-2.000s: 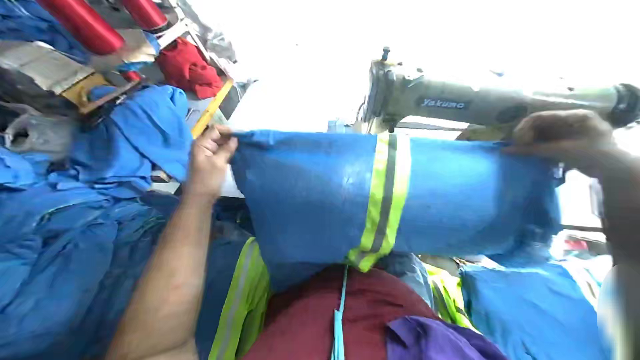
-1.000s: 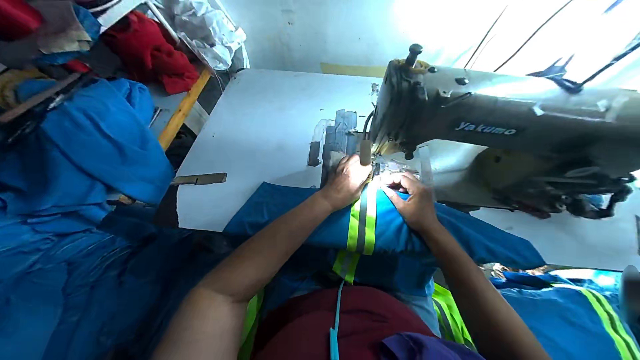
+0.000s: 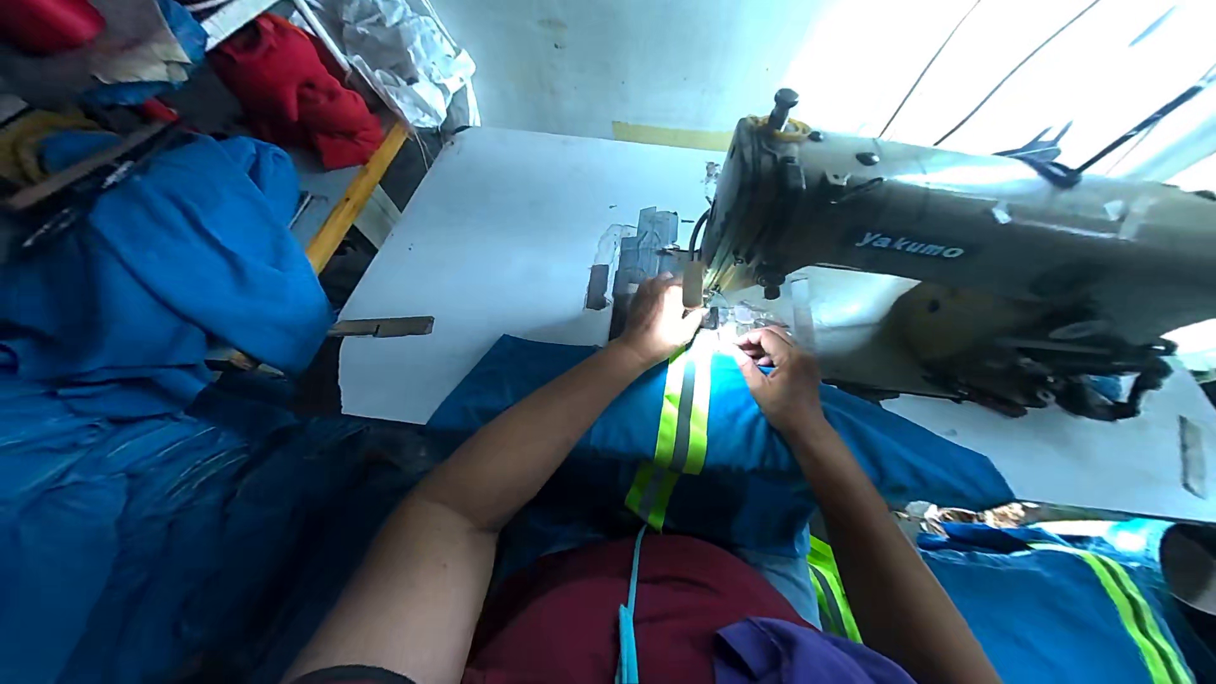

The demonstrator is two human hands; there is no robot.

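A Yakumo sewing machine (image 3: 912, 218) stands on a white table, its lit needle area near the middle of the view. Blue fabric (image 3: 589, 389) with a yellow-green and grey reflective strip (image 3: 684, 408) lies over the table's front edge and hangs toward my lap. My left hand (image 3: 660, 318) rests at the fabric's top edge, just left of the needle area. On the right side of the strip, my right hand (image 3: 779, 370) has its thumb and fingertips together at the cloth's edge. Whether the left fingers pinch the cloth is hard to tell.
Piles of blue fabric (image 3: 171, 256) lie at the left, beside a red cloth (image 3: 294, 90) and a yellow wooden bar (image 3: 356, 195). The white table (image 3: 513, 209) meets a wall behind. More blue fabric with reflective strips (image 3: 1026, 608) sits at the lower right.
Two seconds ago both hands held the blue fabric stretched out in front of the machine. Now its top edge is at the needle area, with the hands close together there. The view has shifted.
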